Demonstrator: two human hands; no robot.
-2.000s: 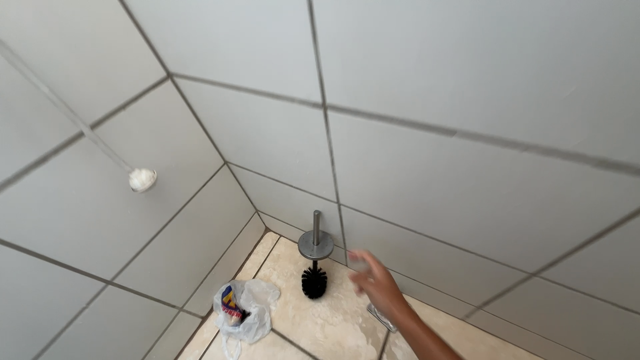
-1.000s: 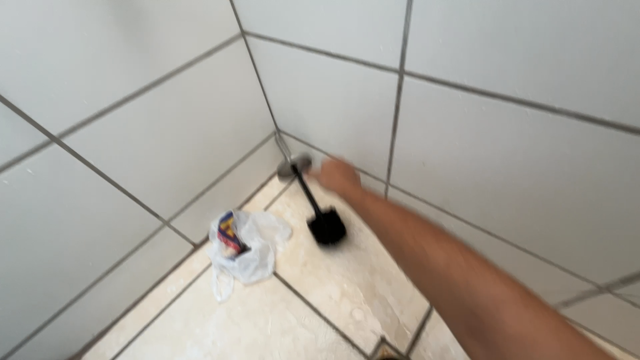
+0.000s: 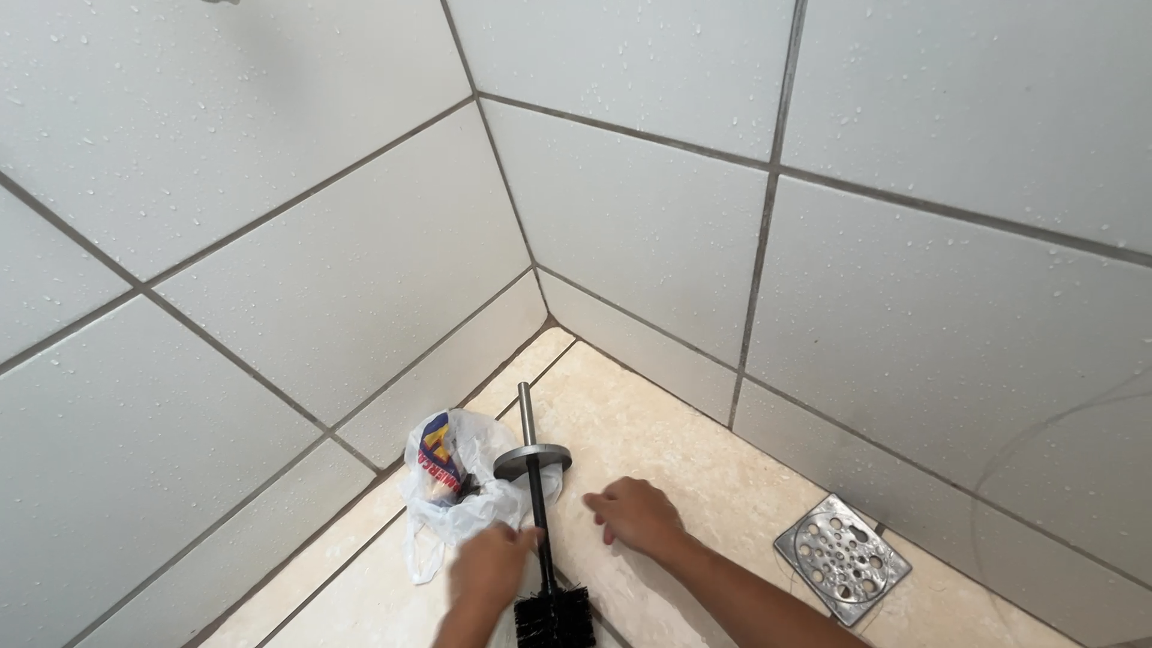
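A toilet brush (image 3: 544, 531) with black bristles, a black shaft, a round metal disc and a metal handle lies near the wall corner, its handle pointing toward the corner. My left hand (image 3: 492, 567) is beside the black shaft, fingertips at or near it; whether it grips the shaft I cannot tell. To the right of the brush, my right hand (image 3: 637, 515) hovers with curled fingers and nothing visible in it. A white plastic bag (image 3: 477, 450) with coloured print sits left of the brush, partly behind its disc.
A square metal floor drain cover (image 3: 843, 560) lies at the right by the wall base. Tiled walls (image 3: 630, 225) with water drops meet in a corner behind the brush. The floor (image 3: 621, 405) is beige tile. A long hair clings to the right wall.
My left hand has come into view beside the brush. My right hand, earlier at the brush's disc, is now apart from it. The brush now lies with its handle angled differently.
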